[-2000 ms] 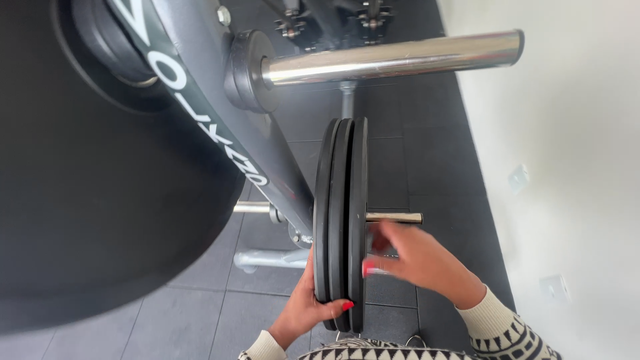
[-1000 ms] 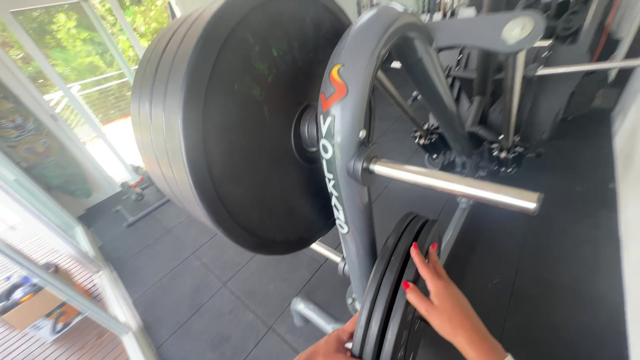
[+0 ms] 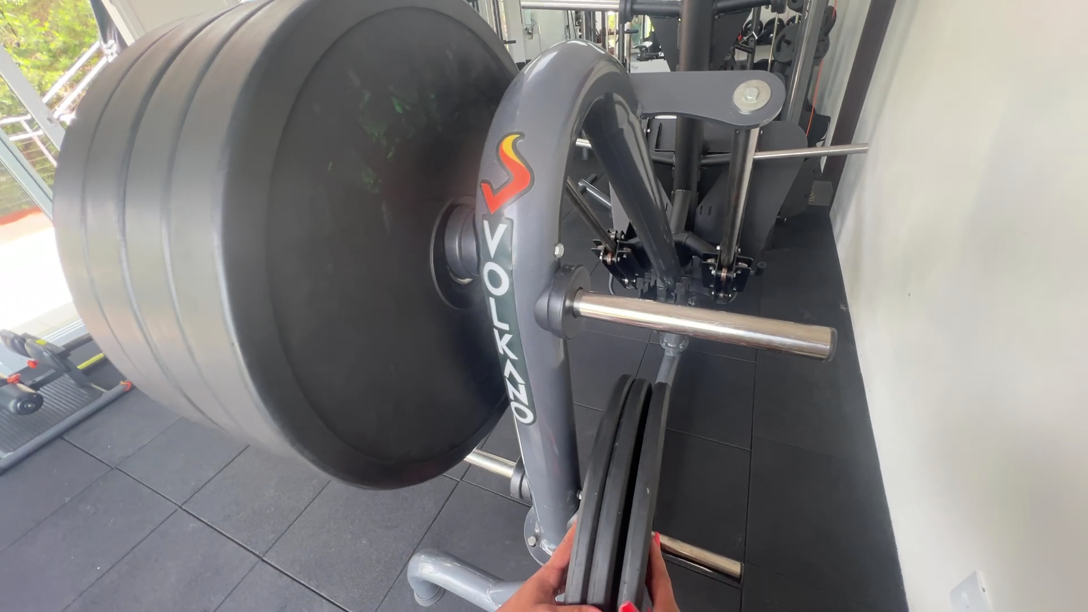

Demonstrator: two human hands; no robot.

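Observation:
Three thin black weight plates (image 3: 619, 493) sit side by side on the lower right chrome peg (image 3: 699, 557) of a grey Volkano plate rack (image 3: 544, 340). My left hand (image 3: 552, 582) touches the left face and lower rim of these plates. My right hand (image 3: 660, 586) lies against their right face, its fingers mostly hidden behind the rim. Above them, the upper right chrome peg (image 3: 705, 323) bears no plate. Large thick black bumper plates (image 3: 374, 238) hang on the rack's left side.
A pale wall (image 3: 969, 255) runs along the right. Behind the rack stands a dark gym machine (image 3: 697, 153). The rack's grey foot (image 3: 459, 578) rests on black floor tiles (image 3: 212, 510). Dumbbells (image 3: 25, 365) are at the far left.
My right hand has moved from the upper part of the thin plates down to their lower right side. The view has shifted.

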